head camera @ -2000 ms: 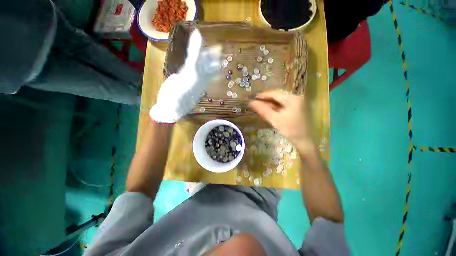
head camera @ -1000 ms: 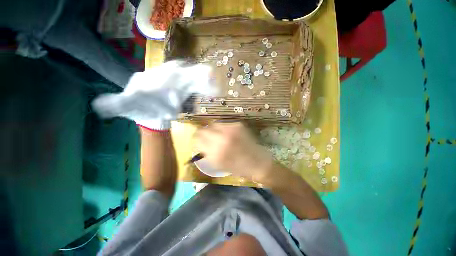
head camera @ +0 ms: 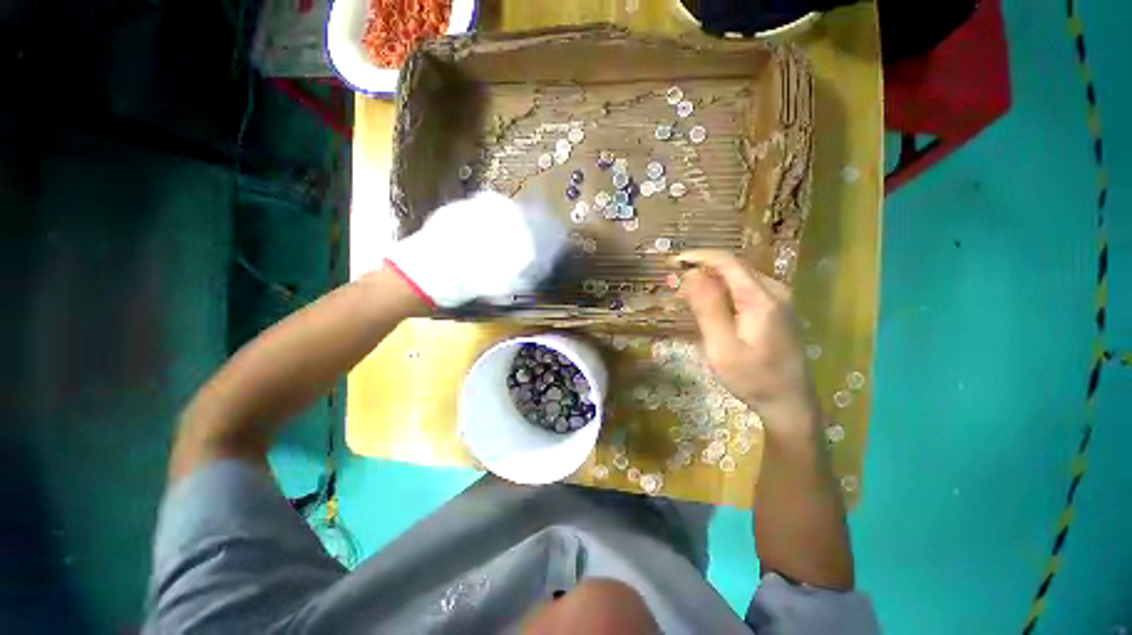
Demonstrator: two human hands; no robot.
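Observation:
My left hand [head camera: 478,252], in a white knitted glove with a red cuff edge, is over the left front part of the cardboard carton tray [head camera: 787,186]; its fingers are blurred. My bare right hand [head camera: 742,320] is at the carton's front right edge. Its thumb and fingertips pinch a small dark part [head camera: 687,264]. Pale and dark small parts [head camera: 615,196] lie scattered in the carton. The white bucket [head camera: 492,426], in front of the carton, holds dark round parts [head camera: 550,388]. A loose pile of pale rings [head camera: 695,399] lies right of it.
A white dish with a dark blue rim [head camera: 349,62] holds orange small parts [head camera: 404,30] at the upper left. A round pale tub [head camera: 795,25] is cut off at the top edge. A red stool [head camera: 956,99] stands beyond the table's right side.
My left hand has swung from the carton's left side to over its front part. My right hand has moved from over the bucket to the carton's front right, uncovering the bucket.

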